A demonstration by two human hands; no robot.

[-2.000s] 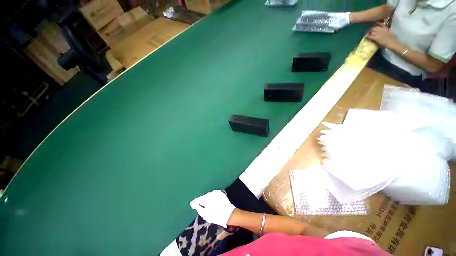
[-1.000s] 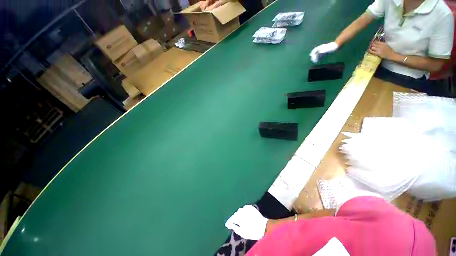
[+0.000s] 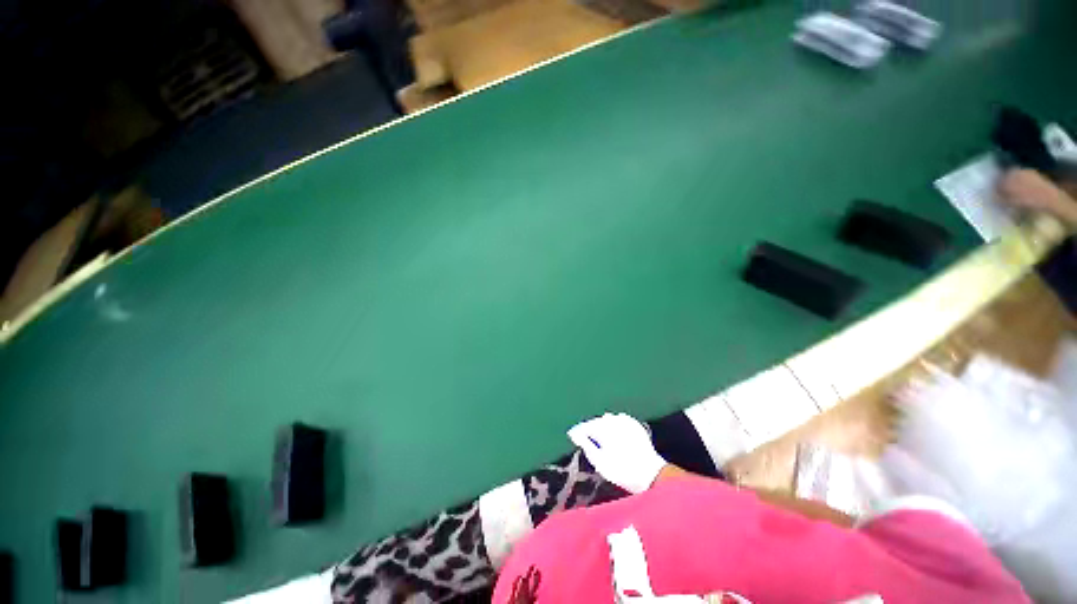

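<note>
My right hand [image 3: 617,450], in a white glove, rests at the near belt edge by the leopard-print padding [image 3: 413,551]. Nothing shows in it; how far its fingers are closed is unclear. My left hand is out of view. Several black housings, one of them [image 3: 300,474] nearest my hand, stand on the green belt [image 3: 449,283] at the lower left, two of them close together. Two more, the nearer one [image 3: 803,280] and one behind it [image 3: 894,234], lie to the right, blurred.
Another worker's hand [image 3: 1039,195] is at the right edge with a whitish bag [image 3: 978,195] and a dark block [image 3: 1023,137]. Two silvery bagged housings [image 3: 841,39] lie at the far right. Bubble bags [image 3: 1004,437] lie on the right side table. Cardboard [image 3: 520,41] is beyond the belt.
The view has swung left, bringing the left housings into sight. The right row shows two housings instead of three on the belt. The other worker now has a bag and a dark block. My right hand stays at the edge.
</note>
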